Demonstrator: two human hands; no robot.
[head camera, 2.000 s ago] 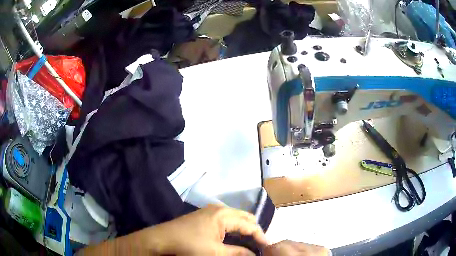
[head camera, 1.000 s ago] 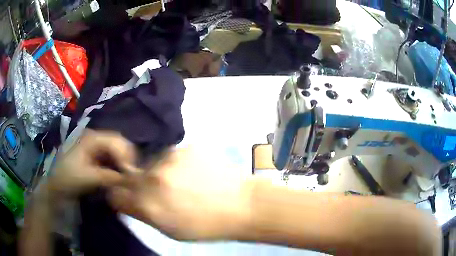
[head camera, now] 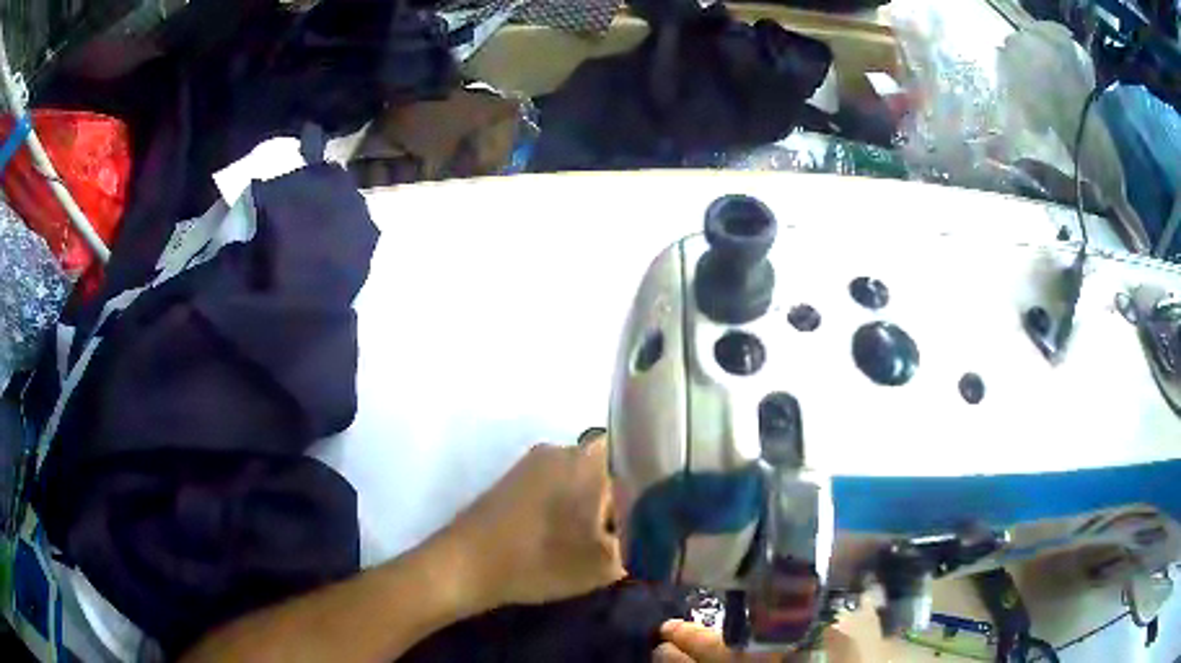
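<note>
Dark cloth (head camera: 557, 627) lies at the bottom centre and reaches the needle area, joining the dark garment heap (head camera: 246, 337) on the left. My left hand (head camera: 557, 512) is curled beside the left end of the white sewing machine head (head camera: 699, 427); its fingertips are hidden behind the head. My right hand (head camera: 706, 644) shows only as fingers at the bottom edge, beside the cloth and under the head, largely hidden and cut off. The presser foot area is mostly covered by the head. Whether either hand grips the cloth cannot be seen.
Black-handled shears (head camera: 1004, 609) and a yellow-green tool (head camera: 952, 627) lie under the machine arm, partly hidden. A trough of dark cloth (head camera: 674, 91) stands behind the white table (head camera: 453, 285). Red (head camera: 78, 168) and clear bags hang at the left.
The view has moved closer over the machine head. My hands, a second ago blurred together over the cloth at the left, are now apart and beside the needle area.
</note>
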